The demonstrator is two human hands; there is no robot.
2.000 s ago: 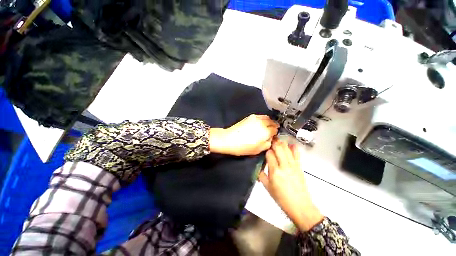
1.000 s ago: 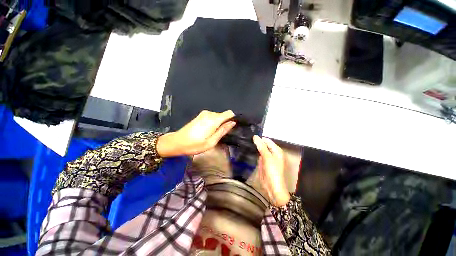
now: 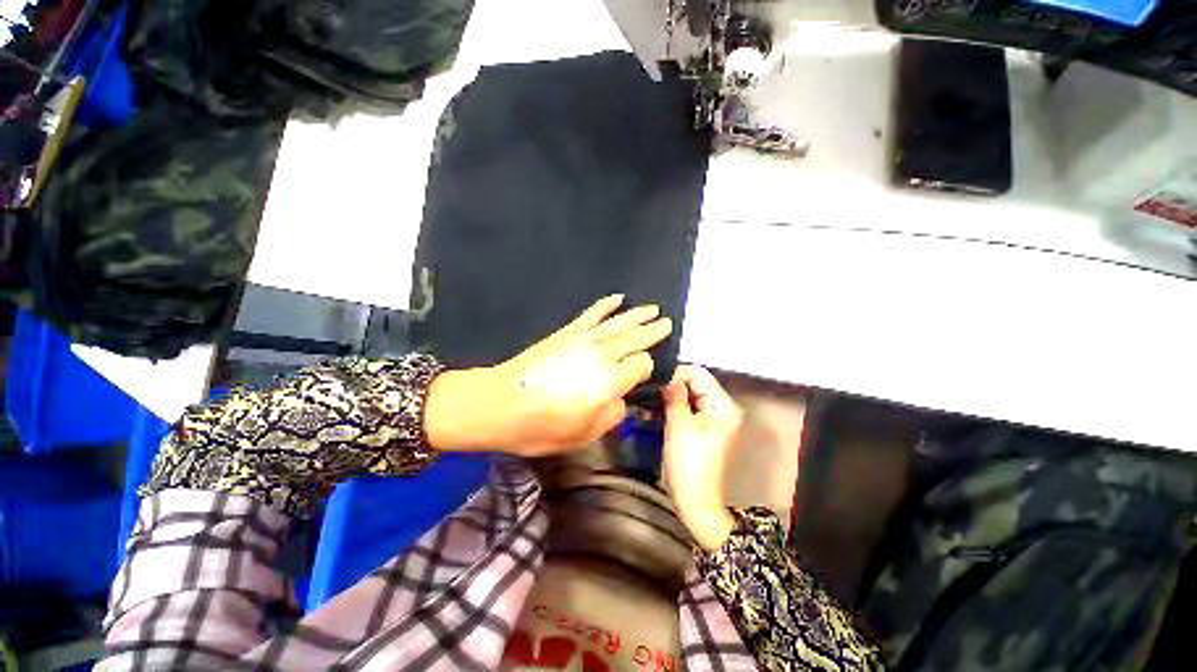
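A black panel [image 3: 565, 197] lies flat on the white sewing table, its far right corner by the presser foot and needle [image 3: 715, 99]. A little camouflage print shows along its left edge. My left hand [image 3: 558, 381] lies on the panel's near end with its fingers spread. My right hand [image 3: 698, 427] pinches the panel's near right corner at the table's front edge. The cloth under my left palm is hidden.
Camouflage panels [image 3: 158, 223] are heaped on the left. More camouflage pieces [image 3: 1037, 551] are below the table edge at right. A dark smartphone [image 3: 953, 116] lies on the machine bed. A blue tub [image 3: 381, 525] is at lower left.
Since the oldest frame, the panel and both hands have come back from the needle toward my body. Since the middle frame, my left hand has flattened onto the panel and my right fingers have closed on its corner.
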